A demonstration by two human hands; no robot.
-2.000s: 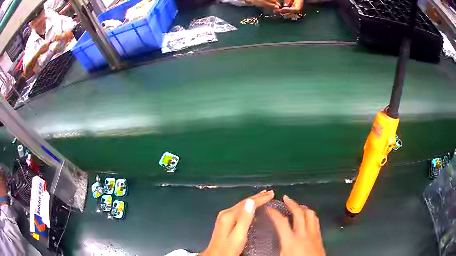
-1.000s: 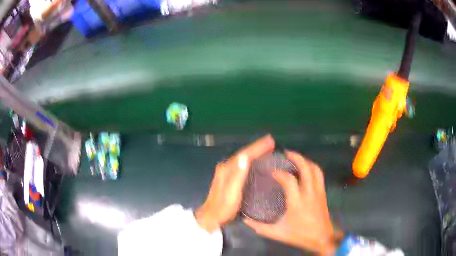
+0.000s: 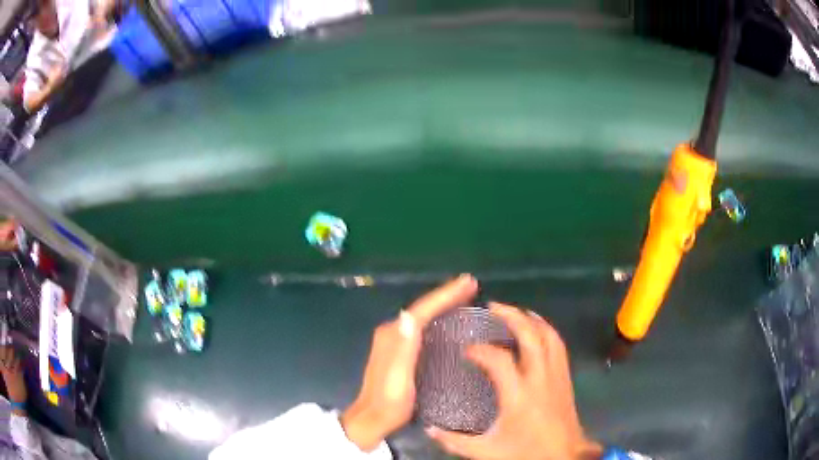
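Observation:
A round grey screw tray with a dotted surface (image 3: pixel 453 382) lies between my hands, near the bottom centre. My left hand (image 3: pixel 395 368) is along its left edge, fingers extended up and right. My right hand (image 3: pixel 530 382) is around its right side, with the thumb over the tray's face and fingers at the rim. The orange-yellow electric screwdriver (image 3: pixel 664 243) hangs at the right, its dark bit pointing down. Screws on the tray are too small to make out.
Several teal units (image 3: pixel 180 305) lie in a cluster at left. A single unit (image 3: pixel 326 234) is on the green conveyor belt (image 3: pixel 449 180), another (image 3: pixel 732 206) beside the screwdriver. A metal post (image 3: pixel 63 234) stands at left, a clear bag (image 3: pixel 790 346) at right, a blue bin (image 3: pixel 202 36) at top left.
The view has tilted down since two seconds ago, so the whole tray now shows between my hands. My hands still hold it. The screwdriver still hangs at right.

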